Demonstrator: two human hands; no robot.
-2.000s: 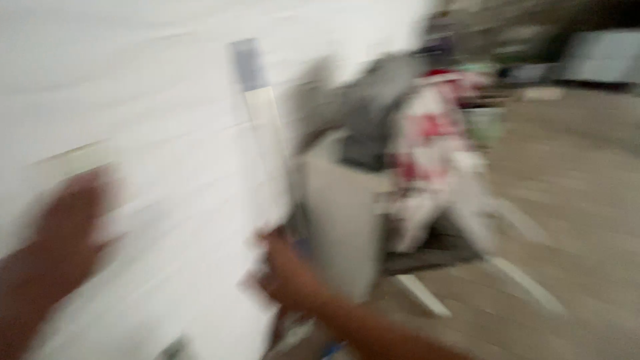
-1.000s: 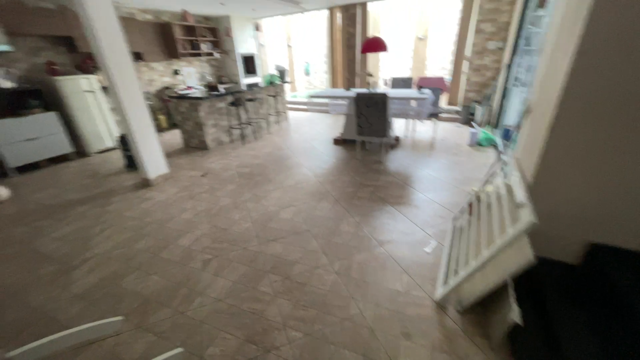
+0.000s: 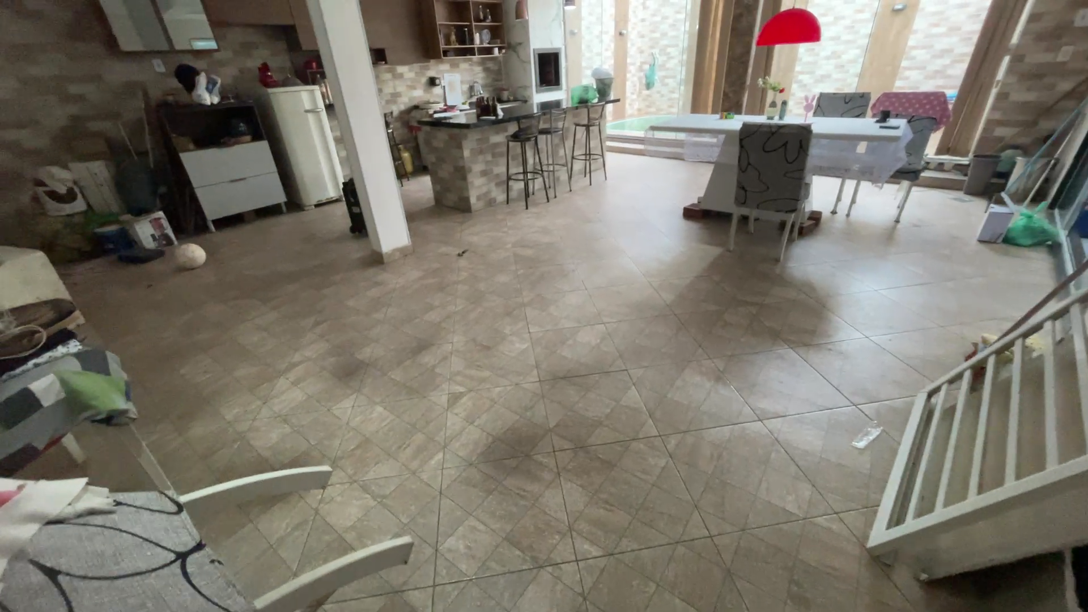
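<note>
Neither my left hand nor my right hand shows in the head view now, so what they hold cannot be seen. Nearest to me at the lower left is a grey patterned chair [image 3: 127, 544] with white curved legs and a pale cloth [image 3: 38, 510] on it. Behind it lies a pile of patterned fabric [image 3: 59, 395]. At the right edge a white slatted gate [image 3: 960, 459] leans over the tiled floor [image 3: 510, 391], with a small clear plastic piece [image 3: 867, 435] lying on the tiles near it.
A white column [image 3: 361, 127] rises left of a brick-faced counter [image 3: 463, 166] with bar stools [image 3: 529, 161]. Farther right stands a white table [image 3: 680, 125] with patterned chairs [image 3: 772, 170] around it. A ball [image 3: 189, 257] rests near a white cabinet [image 3: 231, 180]. A green bag [image 3: 1030, 228] lies far right.
The view has swung from a white surface to the wide room. Both hands, seen at that surface two seconds ago, are out of view.
</note>
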